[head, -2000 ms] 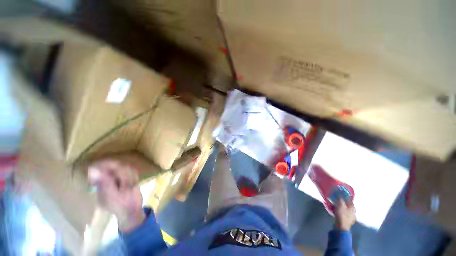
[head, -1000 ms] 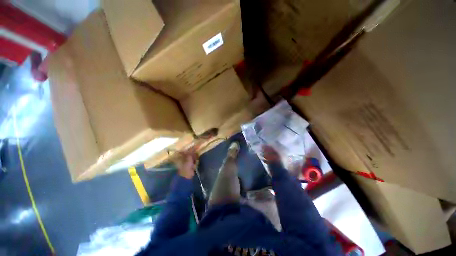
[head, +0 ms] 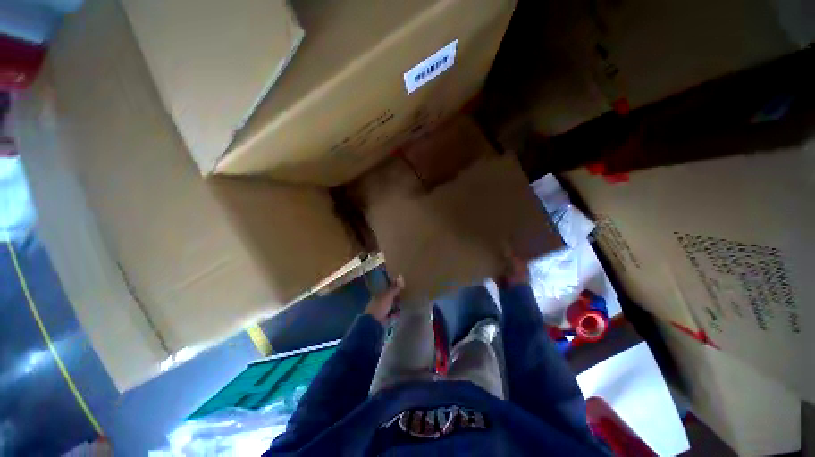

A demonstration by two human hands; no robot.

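A brown cardboard panel (head: 456, 228) lies in front of me at the mouth of a large shipping carton (head: 357, 107) with a white label (head: 431, 67). I cannot tell if the panel is a flap or a loose sheet. My left hand (head: 386, 299) holds its near left edge. My right hand (head: 514, 268) holds its near right edge, with the fingers partly hidden. Another carton (head: 205, 259) stands against the labelled one on the left.
Printed cartons (head: 715, 268) stand at the right. White papers (head: 563, 259), a red tape roll (head: 588, 323), a white board (head: 639, 393) and a red cylindrical roll (head: 617, 428) lie right. A green crate (head: 259, 384) with clear bags (head: 228, 430) is lower left.
Both hands have moved to the cardboard panel and hold its near edge; the panel now reaches nearer to me. The right hand has left the papers. The view has shifted closer to the cartons.
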